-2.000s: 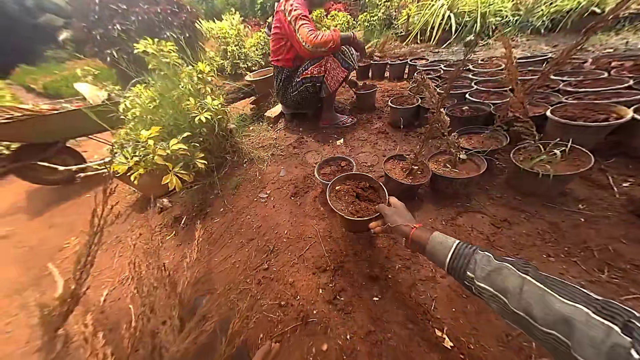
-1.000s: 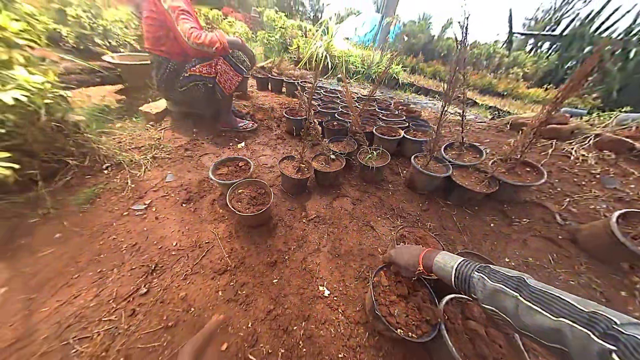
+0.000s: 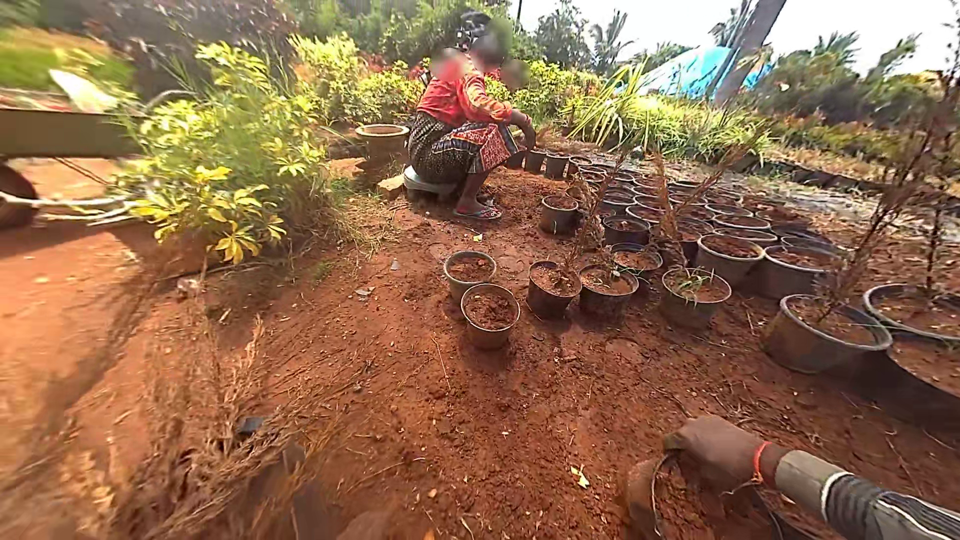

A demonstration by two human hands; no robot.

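Observation:
At the lower right, my right hand (image 3: 712, 450), with an orange band at the wrist, grips the rim of a soil-filled plastic pot (image 3: 645, 499) that is partly cut off by the frame. My left hand cannot be made out; only a blurred brownish shape shows at the bottom edge. Ahead on the red soil stand two pots of soil, a nearer one (image 3: 490, 319) and one just behind it (image 3: 469, 270). To their right are a pot with a dry plant (image 3: 553, 289) and a pot with small green shoots (image 3: 694, 296).
A person in a red top (image 3: 457, 112) sits low at the back, beside many soil-filled pots (image 3: 727, 255). Leafy yellow-green shrubs (image 3: 225, 150) and a wheelbarrow (image 3: 67, 133) are at the left. Dried brown branches (image 3: 225, 450) lie in the lower left foreground.
My right hand has let go of the pot now standing nearest in the middle and moved right and nearer to other pots, where it grips a rim. The view has swung right, then back left.

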